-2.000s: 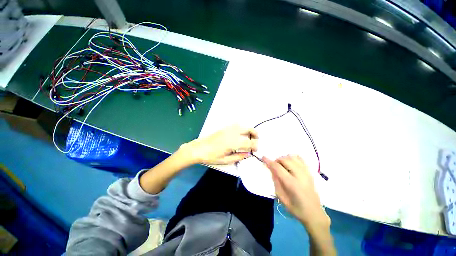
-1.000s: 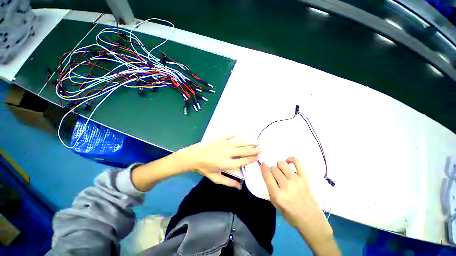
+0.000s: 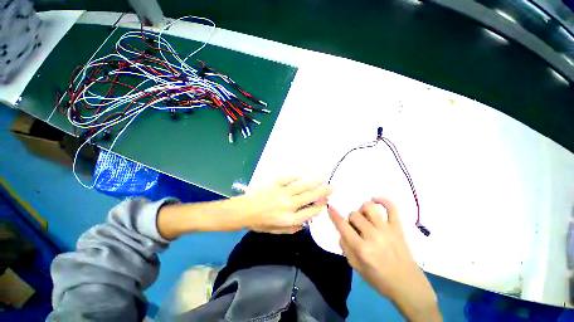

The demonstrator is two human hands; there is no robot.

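A wire harness (image 3: 409,179) of thin red and dark wires lies spread on the white bench, with a small black connector (image 3: 379,132) at its top bend and another black end (image 3: 423,230) at the right. A white panel (image 3: 325,235) with a rounded edge lies under my hands, hard to tell from the bench. My left hand (image 3: 286,204) lies flat at the panel's left, fingertips at the near end of the wire. My right hand (image 3: 371,242) has its index fingertip at the same spot. Whether either hand grips the wire is hidden.
A tangled harness bundle (image 3: 163,88) of white, red and black wires lies on the green mat (image 3: 182,151) at left. A white dotted stack (image 3: 17,41) stands at the far left. The dark green conveyor (image 3: 315,28) runs beyond the bench (image 3: 478,163). A carton (image 3: 47,141) is below left.
My left hand has gone from pinching at the wire to lying flatter beside it. My right index finger has straightened toward the wire. The view has shifted slightly.
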